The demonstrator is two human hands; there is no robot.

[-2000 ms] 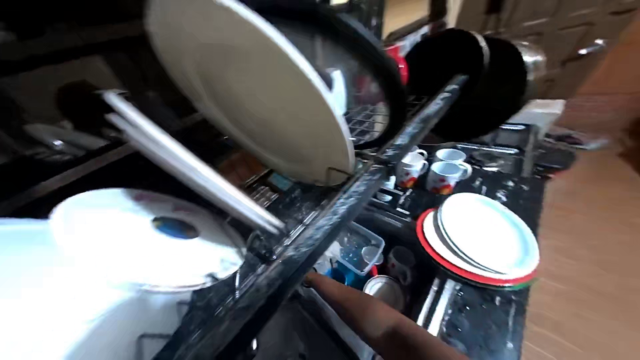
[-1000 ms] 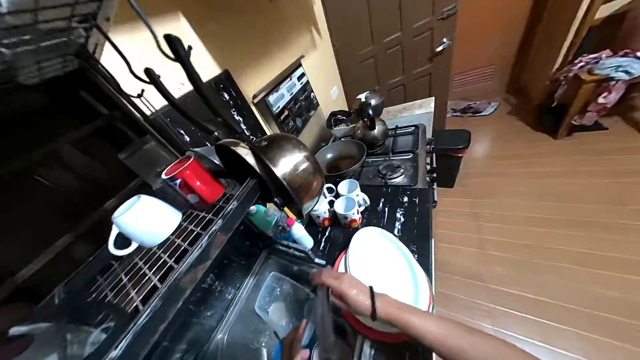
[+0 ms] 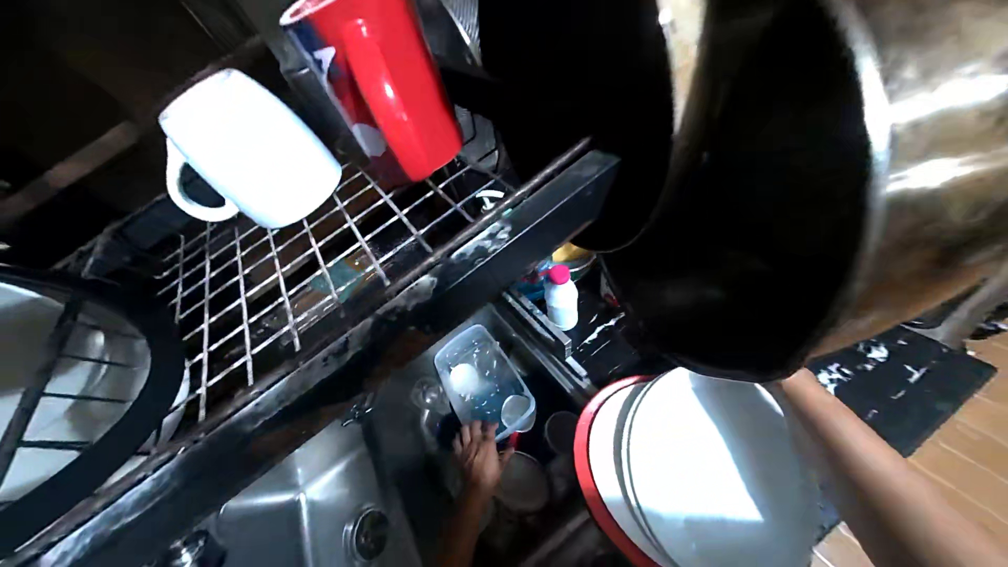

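Note:
My left hand (image 3: 477, 458) reaches into the sink, its fingers at the near end of a clear plastic container (image 3: 482, 376) holding a round white thing and a small clear cup. Whether the fingers grip the rim is unclear. Something red lies beside them. Glasses and bowls surround the container. My right forearm (image 3: 874, 472) comes in from the lower right, behind a stack of white plates (image 3: 709, 472) with a red-rimmed one below; the hand itself is hidden behind a large hanging pan (image 3: 748, 205).
A dark-edged wire rack (image 3: 268, 291) crosses the view above the sink, holding a white mug (image 3: 252, 150) and a red mug (image 3: 386, 87). A white bottle with a pink cap (image 3: 561, 298) stands behind the sink. A steel basin (image 3: 299, 496) lies lower left.
The view has swung closer to the rack and pans. My right hand, seen over the plates a second ago, is now hidden behind the pan.

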